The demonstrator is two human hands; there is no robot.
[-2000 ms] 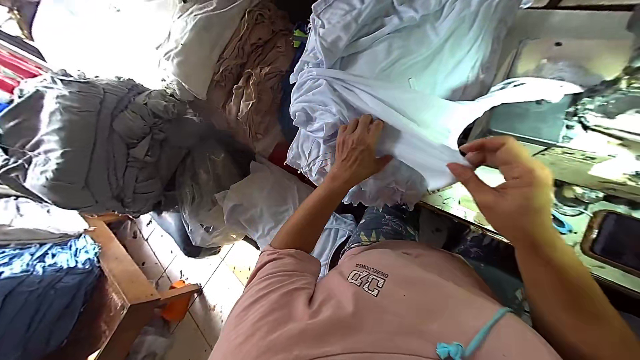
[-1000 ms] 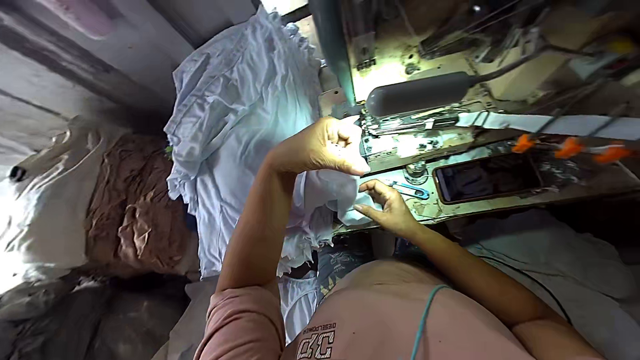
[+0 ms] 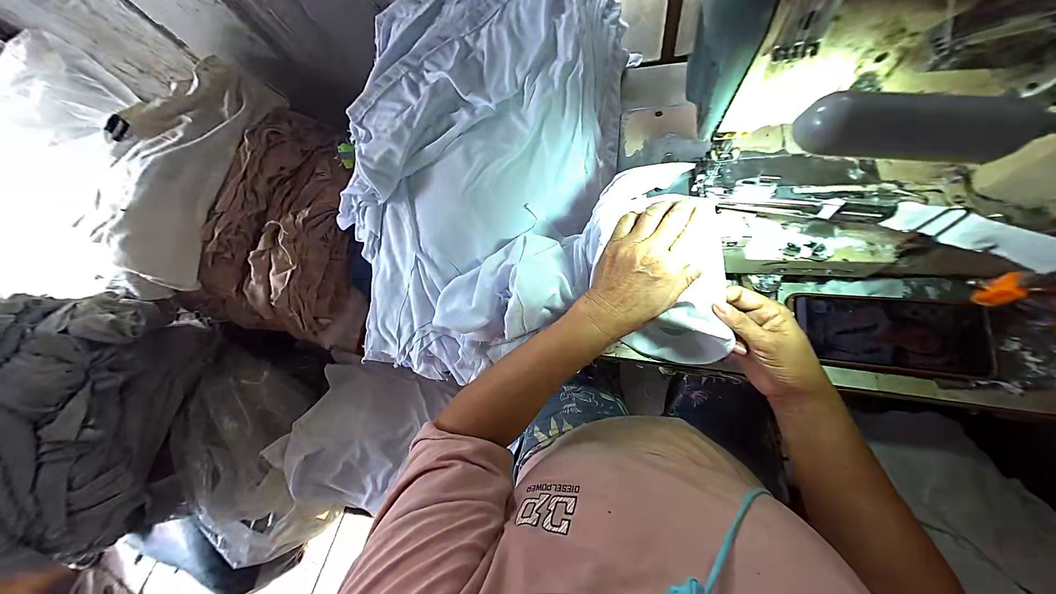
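A white fabric piece (image 3: pixel 693 318) lies at the sewing machine's needle area (image 3: pixel 711 186), its lower edge curving over the table's front. My left hand (image 3: pixel 648 260) rests palm down on the fabric, fingers together and pointing at the machine. My right hand (image 3: pixel 763 330) pinches the fabric's right edge between thumb and fingers. To the left, a large heap of white garments (image 3: pixel 487 165) joins the piece in loose folds. The needle itself is too small to make out.
A smartphone (image 3: pixel 895 334) lies on the machine table right of my right hand. A grey rounded machine part (image 3: pixel 916 124) and an orange clip (image 3: pixel 998 289) are beyond. Brown cloth (image 3: pixel 272 239), grey cloth (image 3: pixel 74 421) and clear plastic bags (image 3: pixel 247 429) are piled at left.
My left hand has come down from near the needle area onto the fabric, now spread flatter. My right hand still holds the edge. The view has shifted.
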